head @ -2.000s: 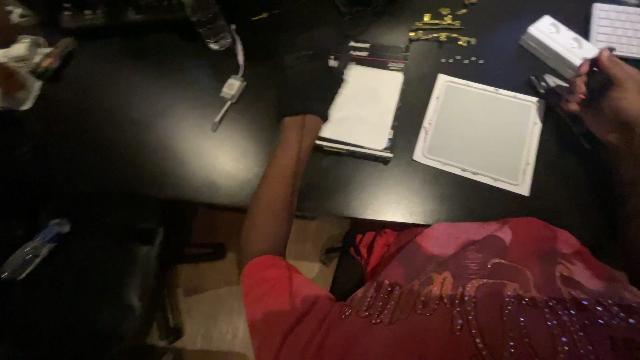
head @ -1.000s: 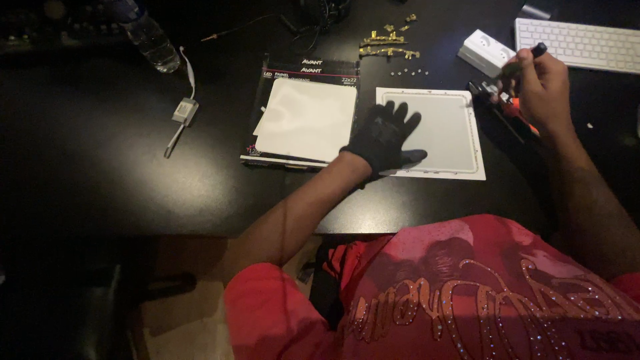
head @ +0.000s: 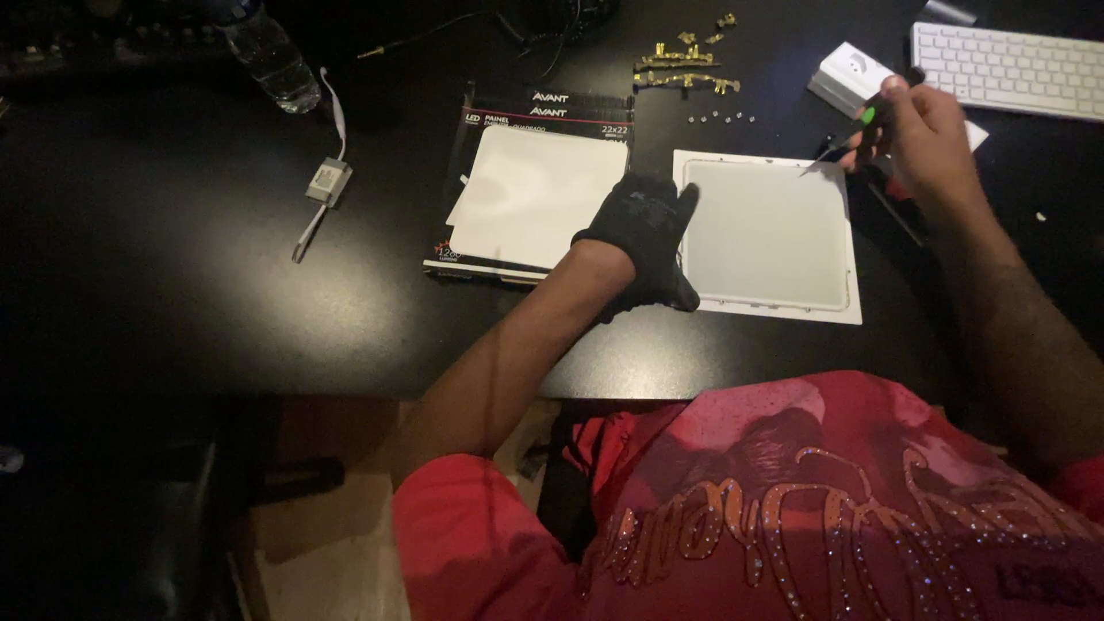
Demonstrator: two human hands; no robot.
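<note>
My left hand, in a black work glove, rests at the left edge of a square white LED panel, thumb and fingers apart along its rim. In my right hand, which is bare, is a thin-bladed tool with a dark and green handle, probably a screwdriver. Its tip points at the panel's upper right corner; whether it touches cannot be told. Left of the glove, a white square sheet lies on a black Avant panel box. Below my right hand lies a dark long tool, partly hidden.
An LED driver with cables and a plastic water bottle are at left. Brass-coloured metal strips and several small pale pieces lie beyond the panel. A white box-shaped socket unit and a white keyboard are at upper right.
My left hand has moved from the panel's face to its left edge. My right hand has brought the tool's tip to the panel's upper right corner.
</note>
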